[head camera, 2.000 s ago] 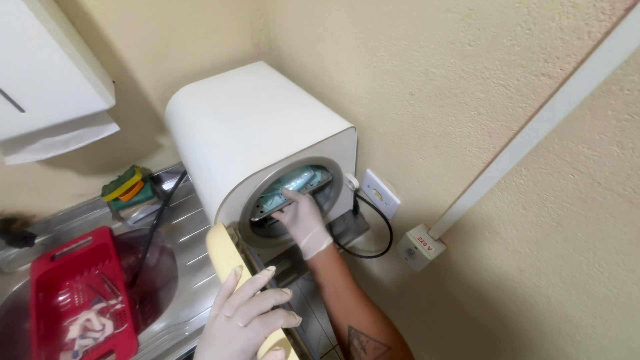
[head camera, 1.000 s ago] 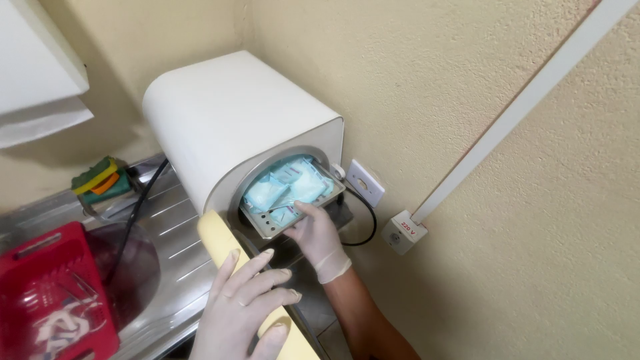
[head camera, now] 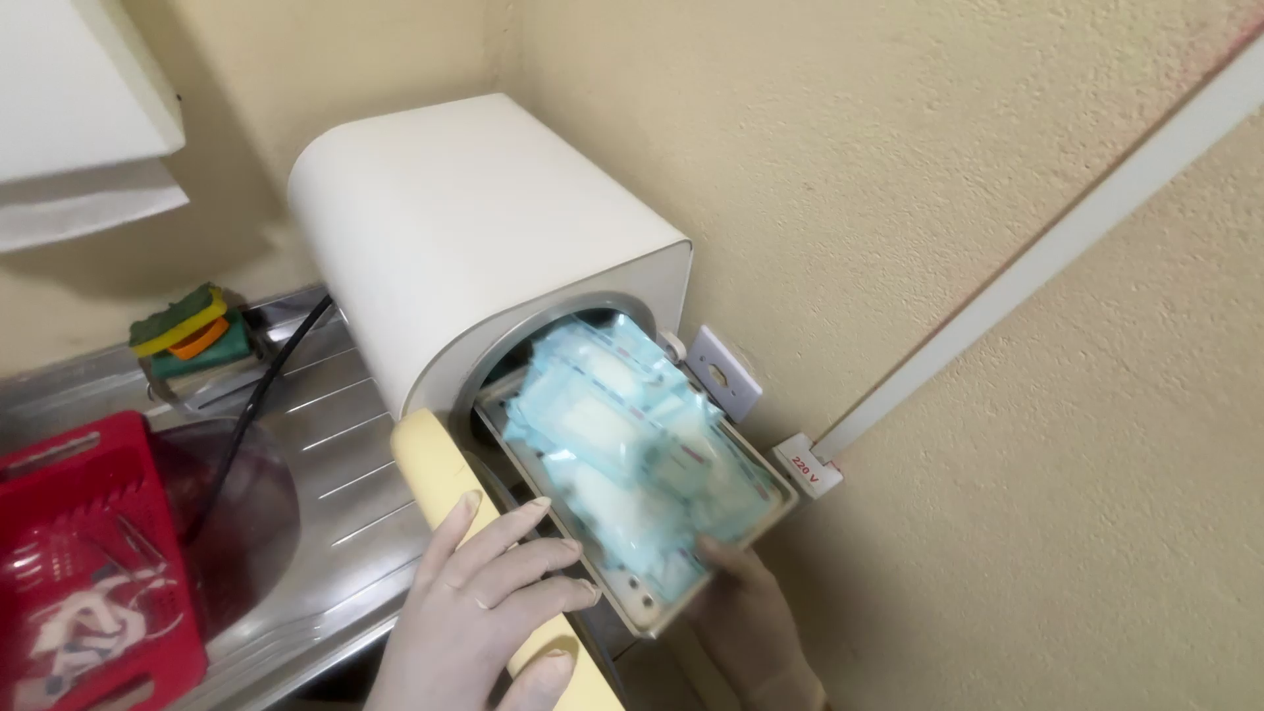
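A perforated metal tray (head camera: 642,614) juts well out of the round chamber of a white autoclave (head camera: 474,207). Light blue sterilization pouches (head camera: 602,425) are piled on it, slightly blurred. My right hand (head camera: 750,622), gloved, grips the tray's front end, thumb over the rim; its other fingers are hidden beneath. The gloved left hand (head camera: 494,592) rests with spread fingers on the pale yellow edge of the autoclave's opened door (head camera: 434,469), left of the tray.
A red plastic basket (head camera: 168,592) with metal instruments stands at the steel sink (head camera: 346,464). Sponges (head camera: 188,331) lie behind it, and a black cable (head camera: 262,390) crosses the drainboard. A wall outlet (head camera: 726,375) and a paper towel dispenser (head camera: 84,89) flank the autoclave.
My right hand has drawn the tray of pouches out of the chamber, towards me. The left hand has stayed at the door.
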